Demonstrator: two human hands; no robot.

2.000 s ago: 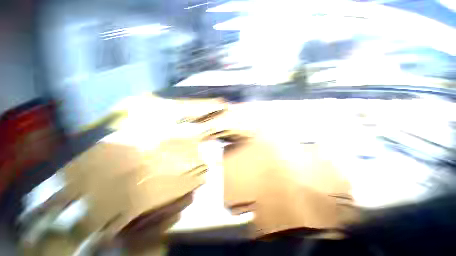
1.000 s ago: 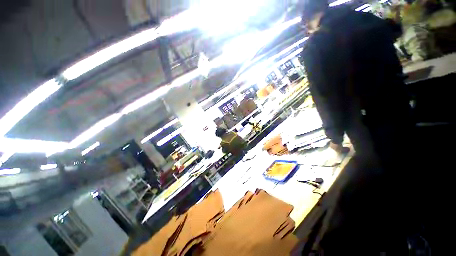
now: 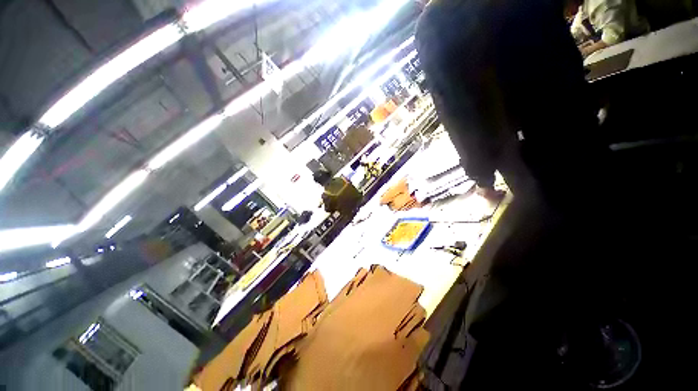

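Observation:
Stacks of brown cut panels [image 3: 360, 328] lie on the near end of a long white table [image 3: 344, 263], at the bottom middle of the tilted view. Their edges are layered and uneven. A second group of brown panels [image 3: 287, 317] lies just left of the larger stack. Neither of my hands is in the picture. The press is not in view.
A person in dark clothes [image 3: 513, 99] stands at the table's right side, one hand on it. A blue-rimmed tray [image 3: 406, 234] with orange-yellow contents, a small dark tool [image 3: 451, 247] and more brown pieces [image 3: 398, 196] lie on the table. Another person [image 3: 339, 195] is farther back.
The view has swung from a blurred look down at the panels to a tilted look along the table. Since one second ago, the tray and standing person have shifted slightly left and up in the picture.

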